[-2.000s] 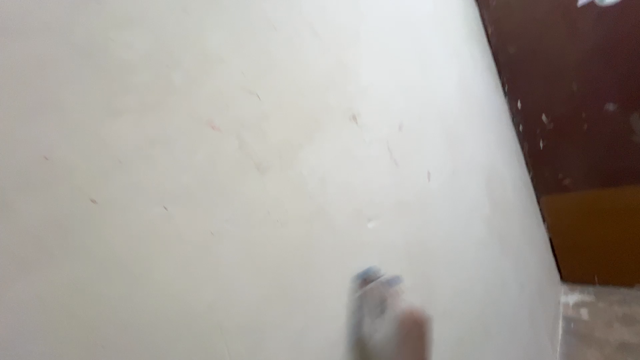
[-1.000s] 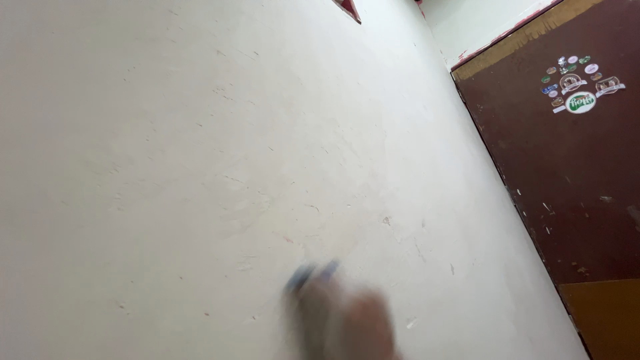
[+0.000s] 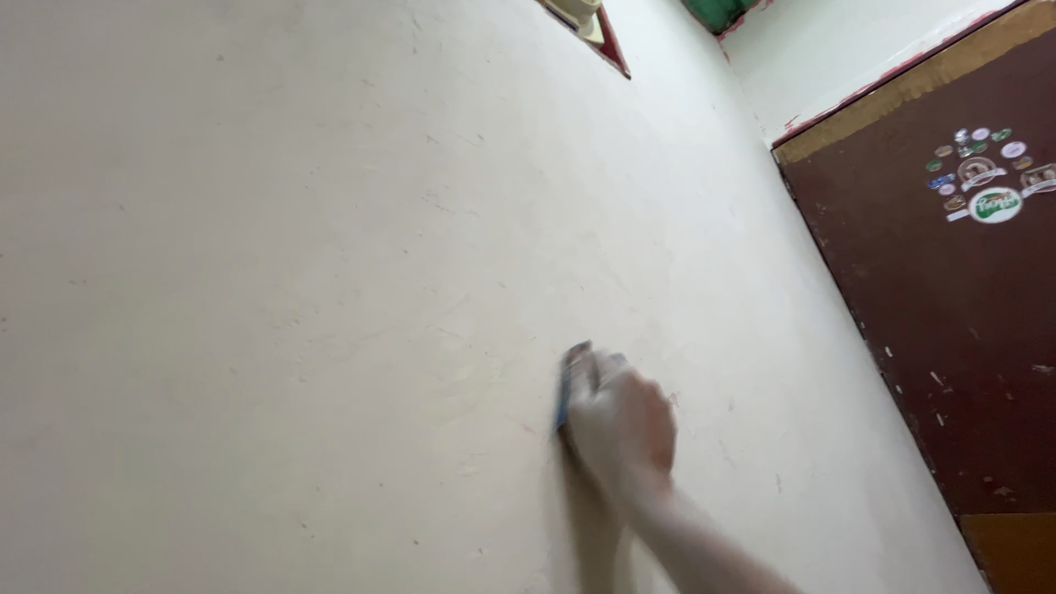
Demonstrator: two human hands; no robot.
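Observation:
My right hand reaches in from the lower right, its fingers closed around a small blue-edged block that looks like a sanding block. The block lies against a white wall marked with small scratches, chips and specks. Motion blurs the hand, and its fingers hide most of the block, so its exact kind cannot be told. A shadow of the hand and forearm falls on the wall below. My left hand is out of view.
A dark brown door with stickers and paint flecks stands at the right. A red-edged recess holding a pale object is at the top, with a green thing near the upper corner.
The view has swung upward, bringing the stickers and the recess into sight. My right hand, still on the wall, shows more fully now, with its forearm.

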